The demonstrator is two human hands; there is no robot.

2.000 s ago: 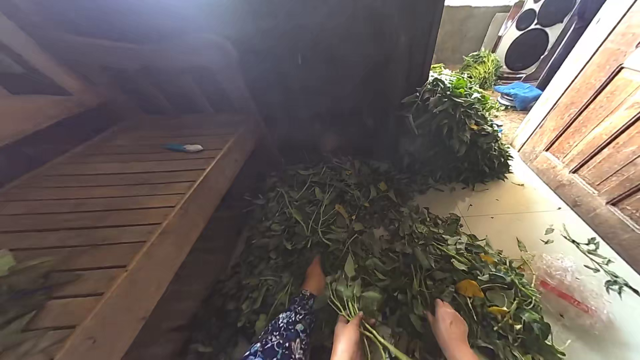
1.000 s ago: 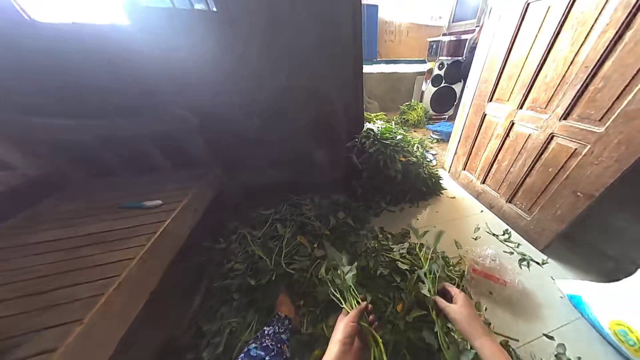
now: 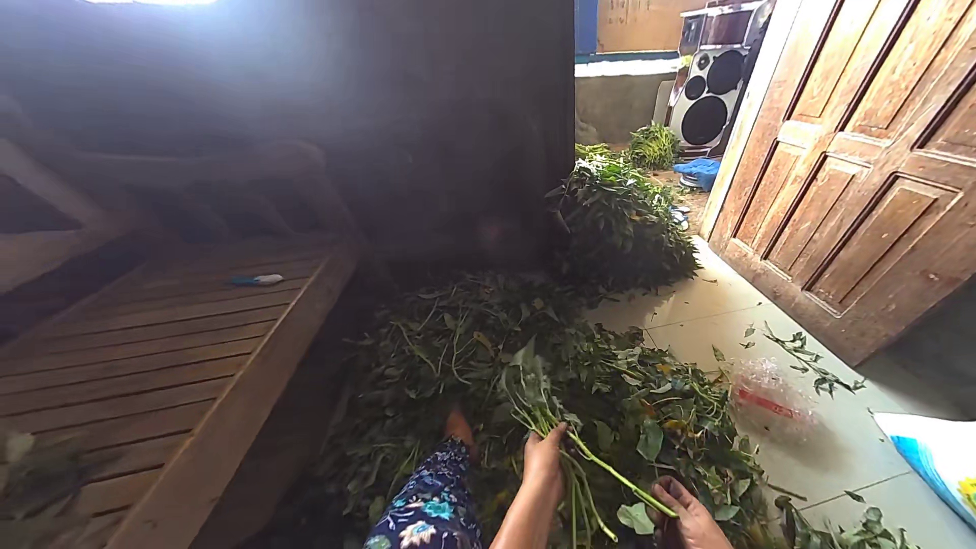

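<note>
My left hand (image 3: 544, 462) is closed around a bunch of leafy green stems (image 3: 537, 393), its leaves pointing away from me and its cut ends hanging below the hand. One thicker stem (image 3: 625, 480) runs from the bunch to my right hand (image 3: 682, 512), whose fingers pinch its lower end. Under and around both hands spreads a large heap of leafy greens (image 3: 473, 328) on the floor, with a few yellow leaves among it. A foot and a blue floral trouser leg (image 3: 427, 496) rest at the heap, left of my left hand.
A slatted wooden bench (image 3: 175, 335) stands at left, with a blue and white object (image 3: 257, 280) on it. Farther back are a tall pile of greens (image 3: 625, 213) and a speaker (image 3: 705, 99). A wooden door (image 3: 854, 168), clear plastic (image 3: 770, 404) and a white and blue sack (image 3: 930, 457) are at right.
The bunch stays in my left hand. My right hand, among the leaves at the right a second ago, now pinches the lower end of a long stem.
</note>
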